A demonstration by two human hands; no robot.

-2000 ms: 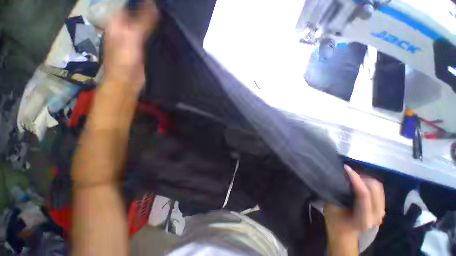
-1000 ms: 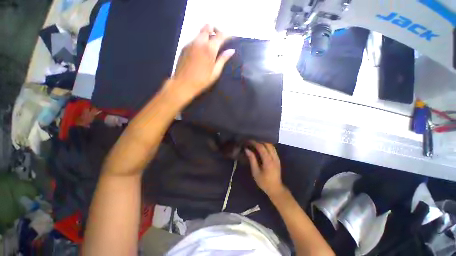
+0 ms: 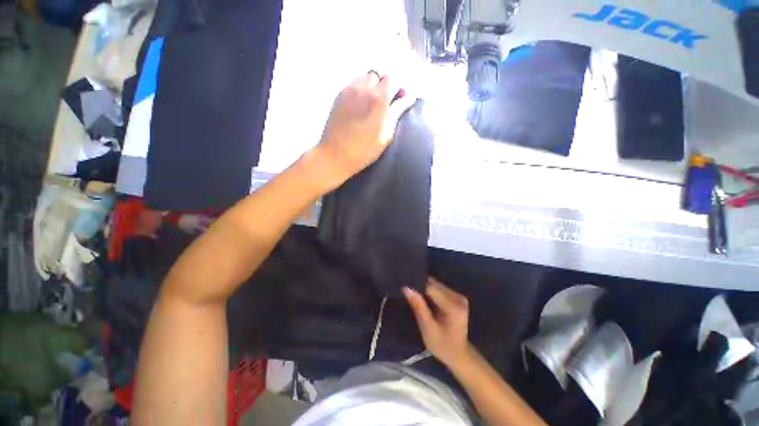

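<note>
A black cloth piece (image 3: 379, 204) hangs from the white machine table over its front edge towards the lap. My left hand (image 3: 359, 121) holds its upper end between thumb and fingers, just left of the presser foot and needle area, which is washed out by lamp glare. My right hand (image 3: 443, 318) pinches its lower corner below the table edge. The white sewing machine head (image 3: 483, 71) stands beyond. A stack of small black panels (image 3: 537, 100) lies right of the needle.
Long black panels (image 3: 212, 100) lie at the table's left. A narrower black rectangle (image 3: 649, 108), a blue-purple item (image 3: 701, 187) and red-handled tool (image 3: 741, 187) lie right. Ruler strip (image 3: 533, 233) runs along the front edge. Silvery pieces (image 3: 612, 366) lie lower right; red basket (image 3: 247, 387) lower left.
The cloth was swung across the lap, then laid flat by the needle; now it is narrower and drawn down past the edge. My right hand has moved lower since one second ago.
</note>
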